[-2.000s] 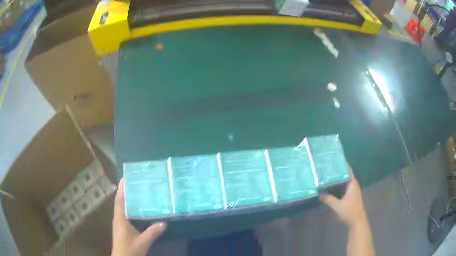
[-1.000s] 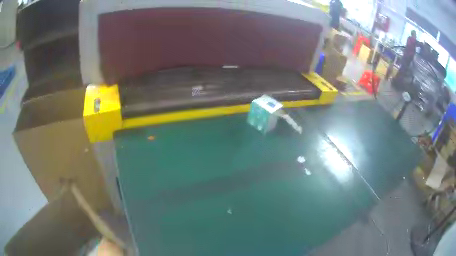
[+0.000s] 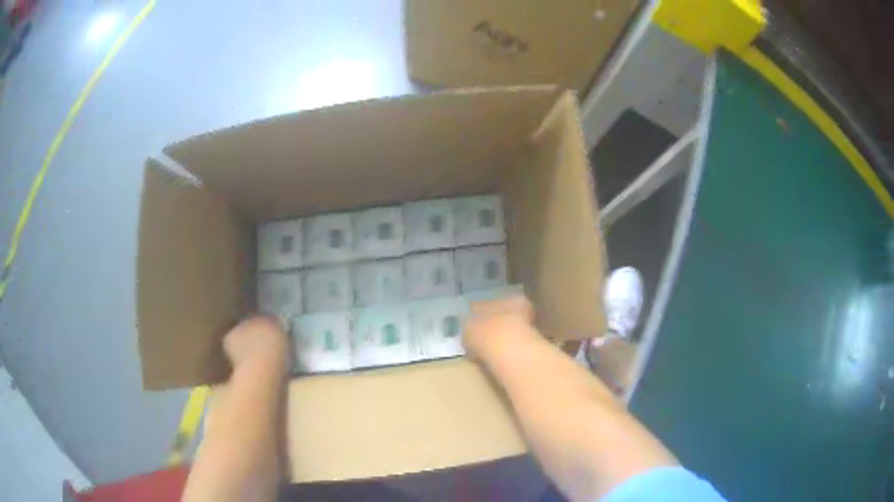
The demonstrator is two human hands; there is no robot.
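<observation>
The open shipping carton (image 3: 343, 147) stands in front of me with its flaps up. Inside are three rows of product boxes with white printed ends up. My left hand (image 3: 259, 343) is at the left end of the nearest row of product boxes (image 3: 382, 337), and my right hand (image 3: 497, 324) is at its right end. The hands hold this row between them inside the carton, by its near wall. The fingers are partly hidden. The nearest row looks slightly higher than the two rows behind it.
The green packing table (image 3: 774, 294) is at the right, with the yellow conveyor end block (image 3: 711, 22) above it. A spare carton (image 3: 510, 44) stands beyond the shipping carton. A shoe (image 3: 622, 299) shows beside the table. Yellow tape (image 3: 74, 123) marks the grey floor at the left.
The view has swung left and down from the table to the shipping carton. The row held over the table two seconds ago is now between my hands inside the carton, white ends up.
</observation>
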